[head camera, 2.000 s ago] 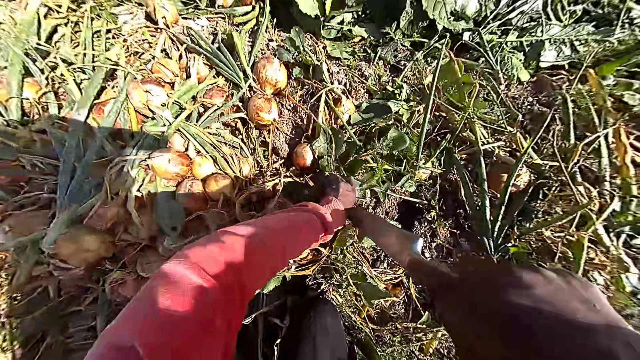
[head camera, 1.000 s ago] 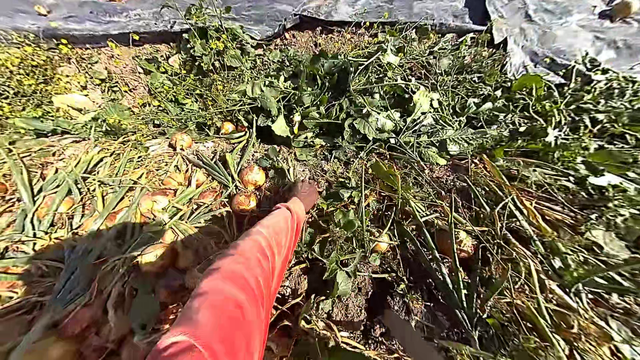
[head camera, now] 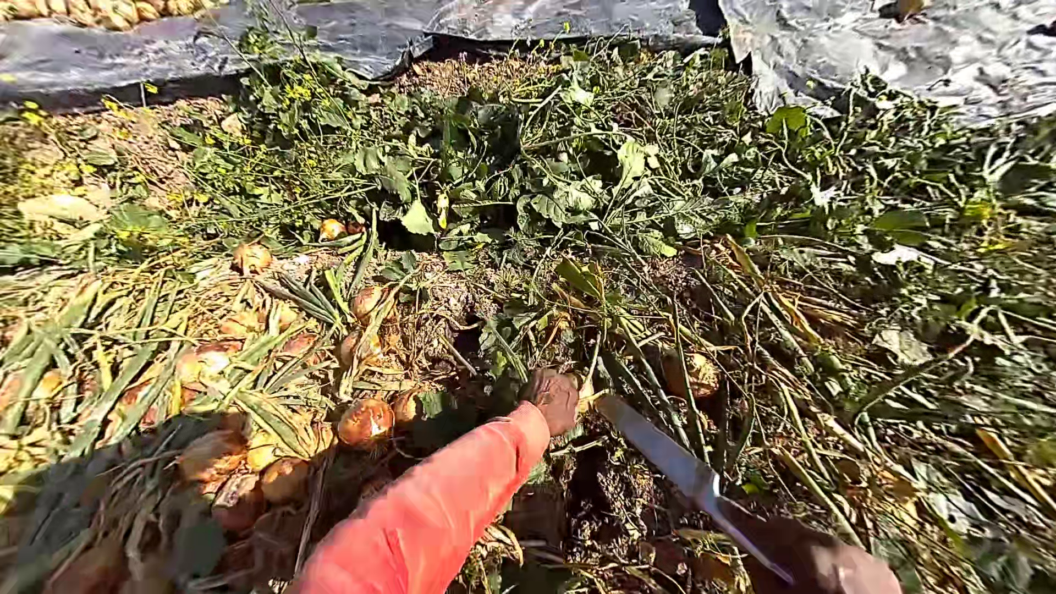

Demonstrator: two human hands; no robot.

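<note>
My left hand [head camera: 554, 402], at the end of a red sleeve, is closed around a small onion plant [head camera: 587, 388] at the centre, its green stalk rising above the fingers. At the lower right, my right hand [head camera: 817, 557] grips a knife [head camera: 664, 450] with a long metal blade. The blade points up and left, its tip beside the base of the plant at my left hand. An onion [head camera: 365, 422] lies left of my left sleeve, among several others with their leaves. Another onion [head camera: 691, 373] sits in the weeds to the right of the blade.
Pulled onions with long leaves [head camera: 107, 371] cover the ground at left, partly in shadow. Leafy weeds [head camera: 536, 173] grow thickly beyond my hands. Grey plastic sheeting [head camera: 569, 18] runs along the far edge, with a heap of pale onions [head camera: 107, 10] at the far left.
My left hand has moved right, from beside the onions on the left to the small plant. My right hand, out of sight one second ago, is in view again with the knife.
</note>
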